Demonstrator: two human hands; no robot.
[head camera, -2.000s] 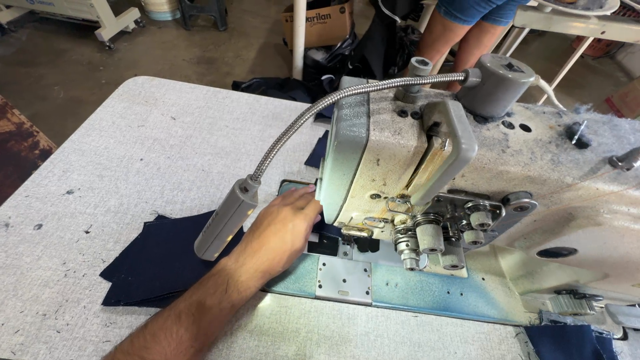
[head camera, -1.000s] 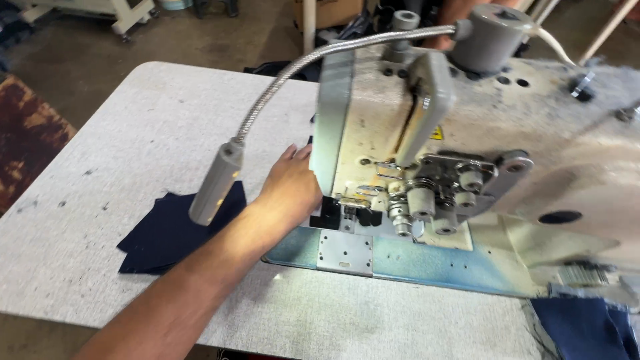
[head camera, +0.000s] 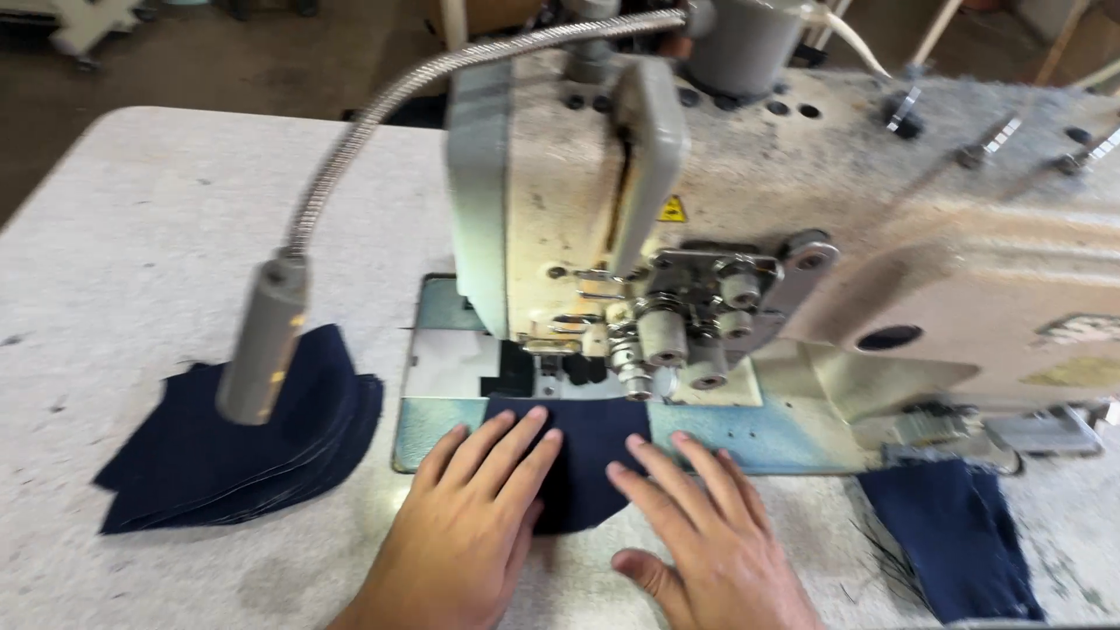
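Observation:
A navy fabric piece (head camera: 582, 464) lies flat before the presser foot (head camera: 549, 372) of an industrial sewing machine (head camera: 569, 175), its upper edge at the needle area. My left hand (head camera: 472, 516) rests palm down with spread fingers on its left part. Beside its right edge is my right hand (head camera: 709, 525), fingers apart, the fingertips touching or just over the cloth and the machine bed. Neither hand pinches the cloth. A stack of navy fabric pieces (head camera: 254, 455) lies on the table at the left, partly under the lamp head (head camera: 265, 341).
More navy fabric pieces with loose threads (head camera: 954, 534) lie at the right front. A flexible metal lamp neck (head camera: 350, 140) arches over the left of the white table (head camera: 201, 192). Thread tension knobs (head camera: 682, 332) stick out from the machine's face above my right hand.
My left hand has come from behind the left side of the machine head to the front of the needle area. My right hand and the navy piece between the hands have come into view.

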